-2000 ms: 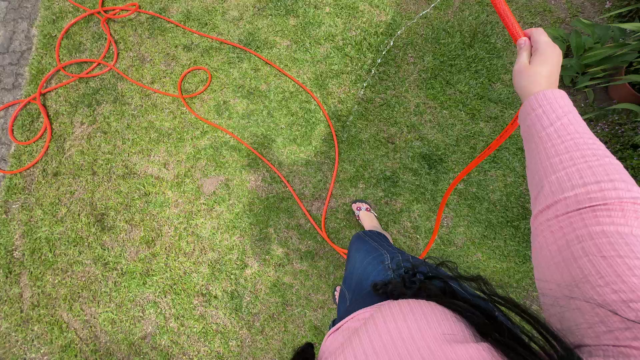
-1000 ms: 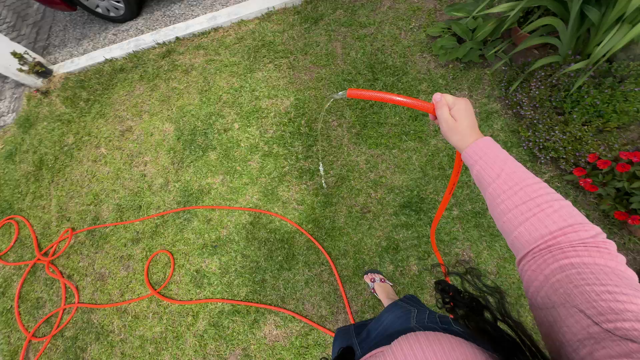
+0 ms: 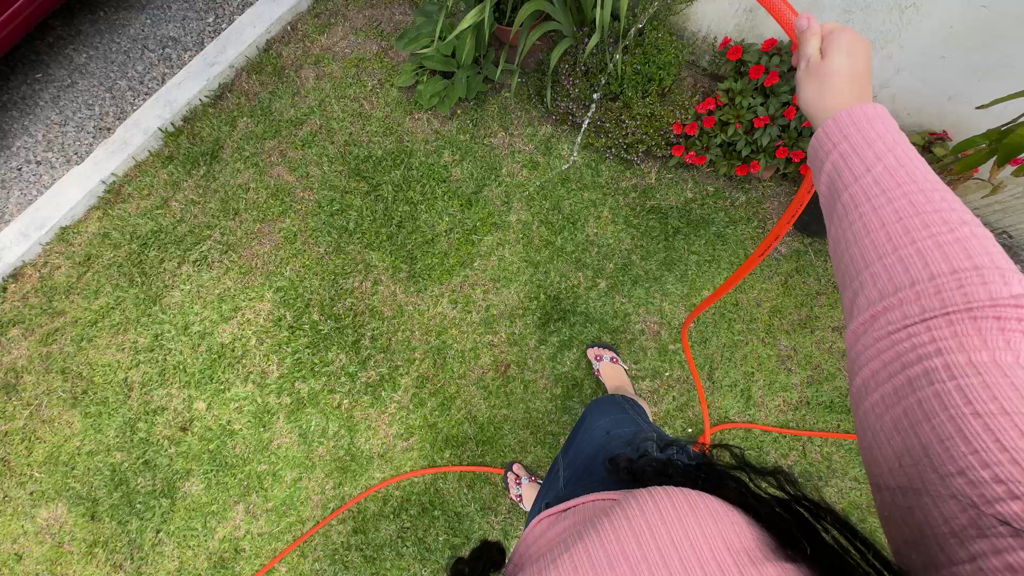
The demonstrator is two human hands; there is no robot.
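Note:
My right hand (image 3: 832, 68), at the upper right, is closed around an orange garden hose (image 3: 748, 268). The hose's end runs out of the top of the view, so its mouth is hidden. Below my hand the hose hangs to the grass beside my feet, and one stretch of it curves off to the lower left. A thin stream of water (image 3: 588, 120) falls toward the lawn's edge near the plants. My left hand is not in view.
Green lawn (image 3: 360, 280) spreads around my sandaled feet. A bush with red flowers (image 3: 756, 120) and leafy plants (image 3: 456, 60) stand by a pale wall (image 3: 920, 56). A white concrete curb (image 3: 120, 144) borders gravel, with part of a red vehicle (image 3: 20, 20) at the upper left.
The view has swung right toward the flowers and wall. My right hand keeps hold of the hose, and the falling water now comes down near the plants instead of over open lawn.

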